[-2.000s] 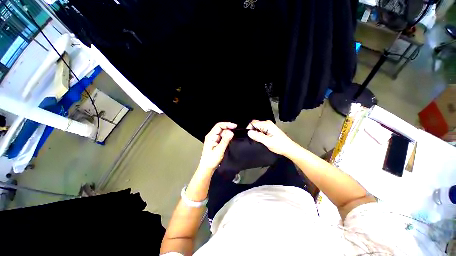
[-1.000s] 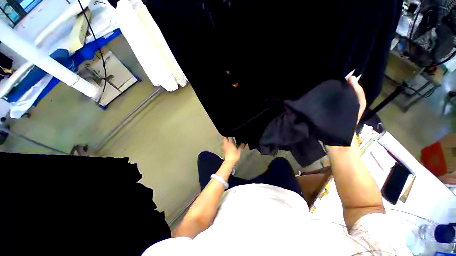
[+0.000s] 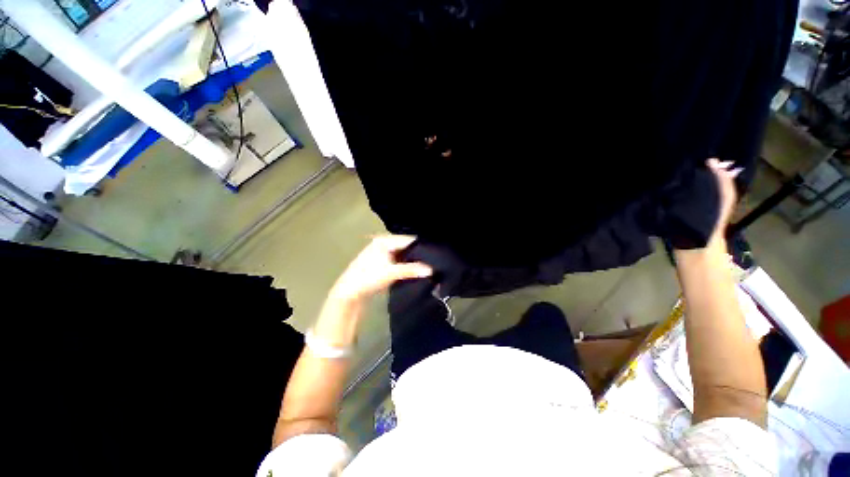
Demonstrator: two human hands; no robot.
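A large black garment point(image 3: 550, 140) hangs in front of me, with small pale-gold marks near its middle left. Its lower edge looks gathered and is spread between my hands. My left hand point(image 3: 382, 265) holds the lower left end of the cloth between thumb and fingers. My right hand point(image 3: 724, 200) is at the right, with bunched black cloth against it. Small pale metal points, apparently thread snips point(image 3: 732, 170), stick out at its fingertips. The palm side of my right hand is hidden by cloth.
A black mass of garments with a wavy edge point(image 3: 140, 373) fills the lower left. A white table point(image 3: 811, 359) with a dark phone point(image 3: 775, 356) stands at the lower right. A pale metal pole point(image 3: 121, 88) is at the upper left. A grey floor rail point(image 3: 270, 212) runs behind.
My left hand has moved left and up onto the cloth's edge. My right hand has moved right and a little down. The bunched cloth is now stretched wide between them.
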